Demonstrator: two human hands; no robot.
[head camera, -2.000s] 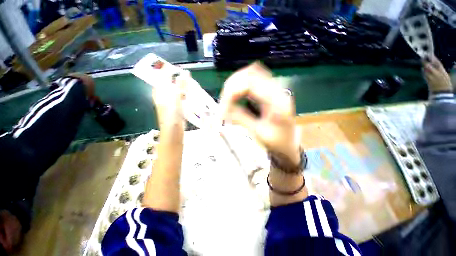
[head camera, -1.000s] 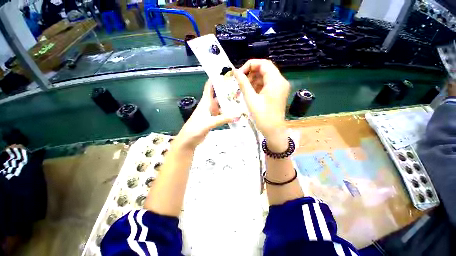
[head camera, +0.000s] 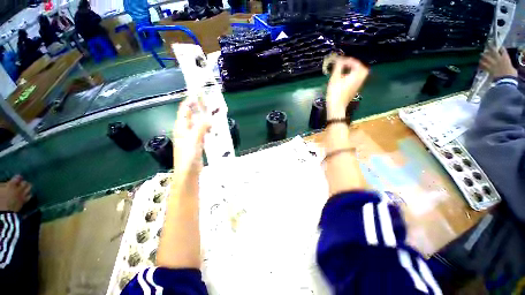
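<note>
My left hand holds up a thin white sticker sheet with dark round cut-outs, over the near edge of the green belt. My right hand is raised over the belt to the right and pinches a small pale-tan ring in its fingertips; the hand is slightly blurred. Black cylindrical housings stand on the belt, one between my hands and another below my right hand. Stacked white sheets lie in front of me.
A holed tray lies left of the sheets; another holed tray lies right. The green belt crosses ahead, with black glossy packs beyond. A person's hand is at left; a grey-sleeved person holds a strip at right.
My hands have separated. My right hand has moved right and up with the small ring. My left hand has moved left with the sheet. The view has shifted.
</note>
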